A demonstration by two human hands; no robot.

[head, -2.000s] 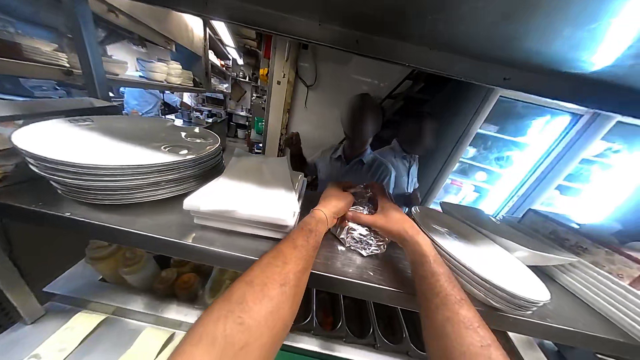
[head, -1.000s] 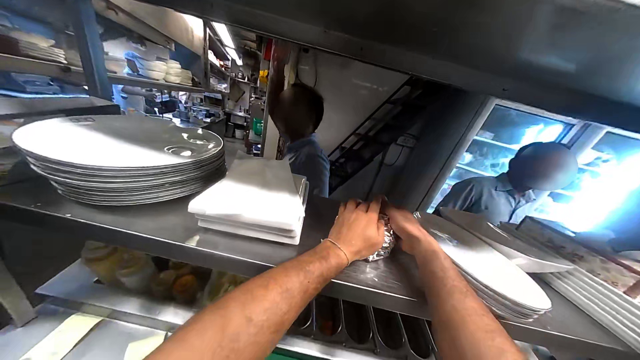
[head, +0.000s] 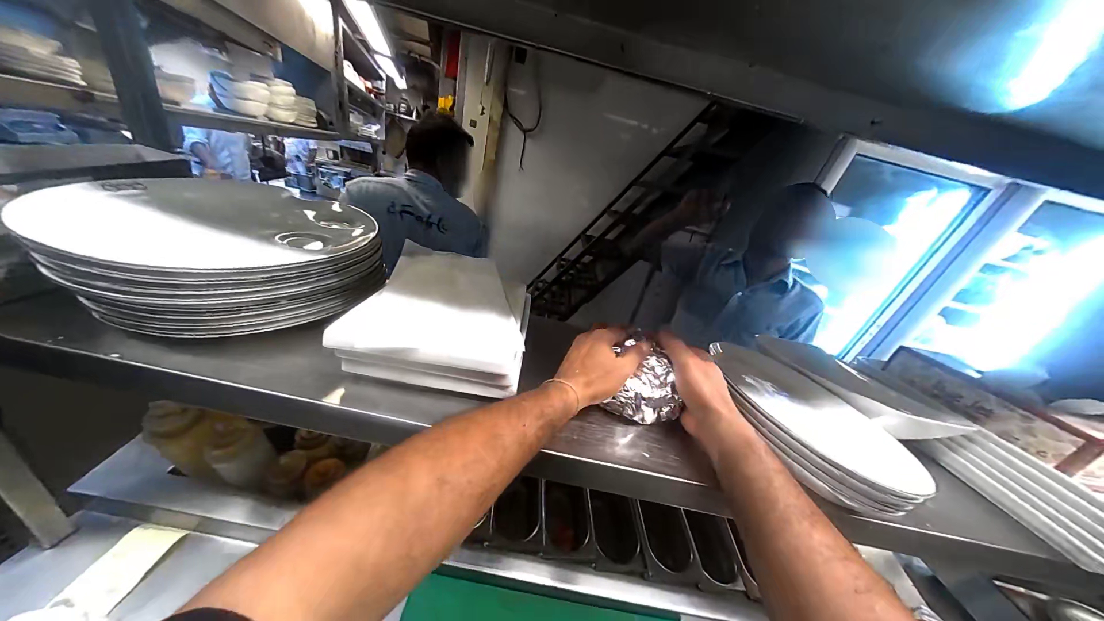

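Both my hands hold a crumpled, rounded aluminum foil bundle [head: 645, 390] low over the steel shelf [head: 595, 440]. My left hand [head: 602, 366] grips its left side and top, with a thin band around the wrist. My right hand [head: 700, 379] presses on its right side. What the foil covers is hidden. To the left of the bundle lies a stack of white rectangular plates or trays [head: 431, 319]. Just right of my right hand is a stack of white oval plates [head: 832, 418].
A tall stack of round plates [head: 190, 233] stands at the left. White trays [head: 1026, 492] fill the far right. Below the shelf are squeeze bottles [head: 207, 444], metal inserts [head: 617, 526] and a green board [head: 517, 599]. People [head: 423, 194] stand beyond the shelf.
Two seconds ago my hands were on the foil bundle too; their grip on it has shifted. The people behind the shelf have moved.
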